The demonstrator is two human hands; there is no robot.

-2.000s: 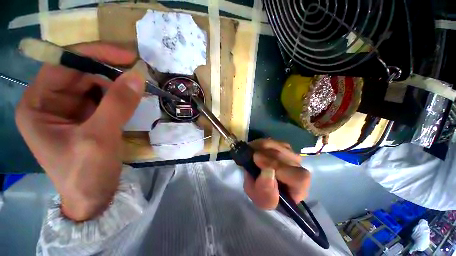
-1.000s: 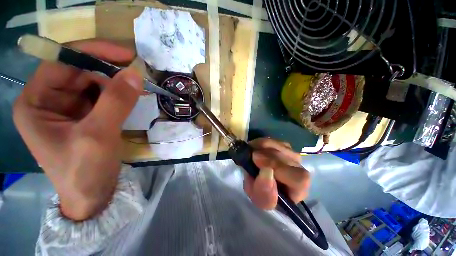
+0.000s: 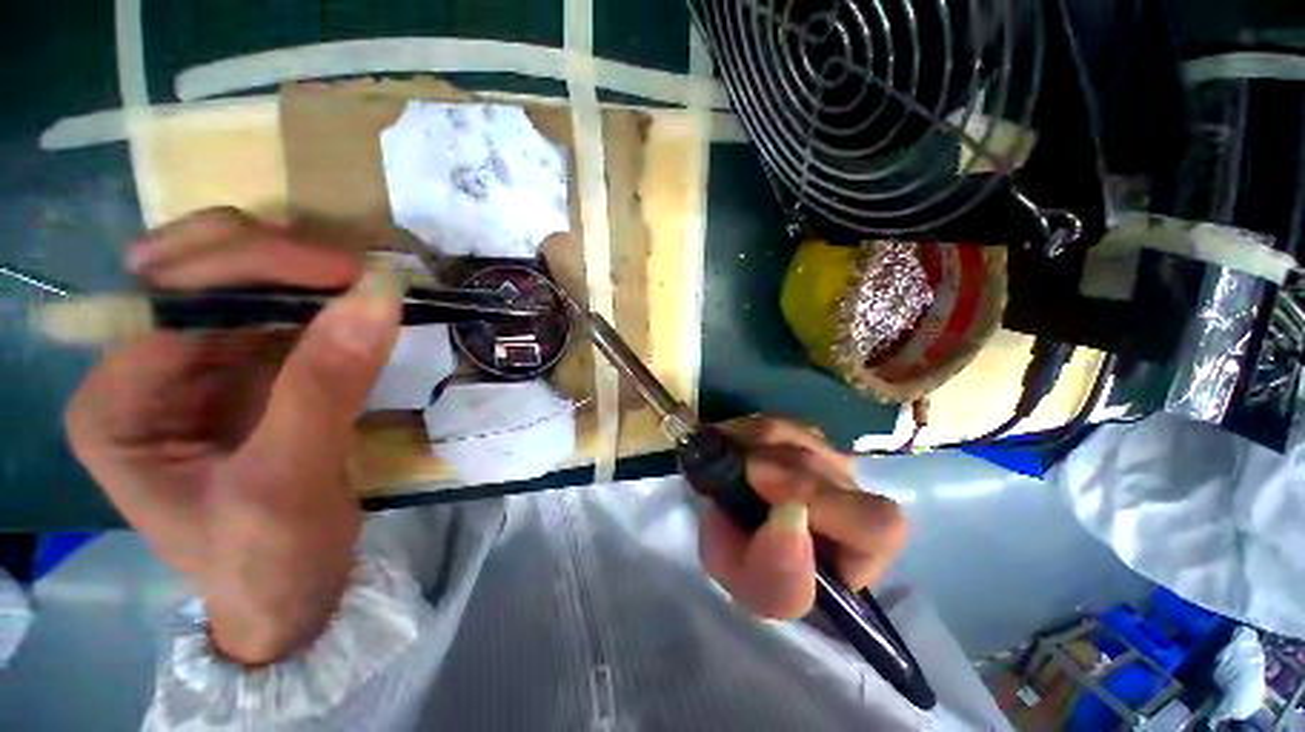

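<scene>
A round circuit board assembly (image 3: 511, 348) sits on the taped work board (image 3: 332, 143), among white pads (image 3: 480, 175). My left hand (image 3: 236, 415), bare and slightly blurred, holds tweezers (image 3: 243, 306), whose tips are over the round board. My right hand (image 3: 802, 515) holds the soldering iron (image 3: 640, 379) by its black handle, its shaft pointing up and left. The iron's tip is at the board's upper right edge, close to the tweezer tips. Whether the tips touch the board or each other, I cannot tell.
A black fan with a spiral guard (image 3: 873, 115) stands at upper right. Below it is a yellow-red tin (image 3: 823, 308) with shiny curly metal. Black cables lie right of the tin. A thin solder wire (image 3: 32, 279) lies at the left. A person's white sleeve (image 3: 1188, 501) is at right.
The view has shifted, so the work board appears lower. The tweezers have turned from slanting to nearly level. The iron's tip has moved slightly up at the round board's edge.
</scene>
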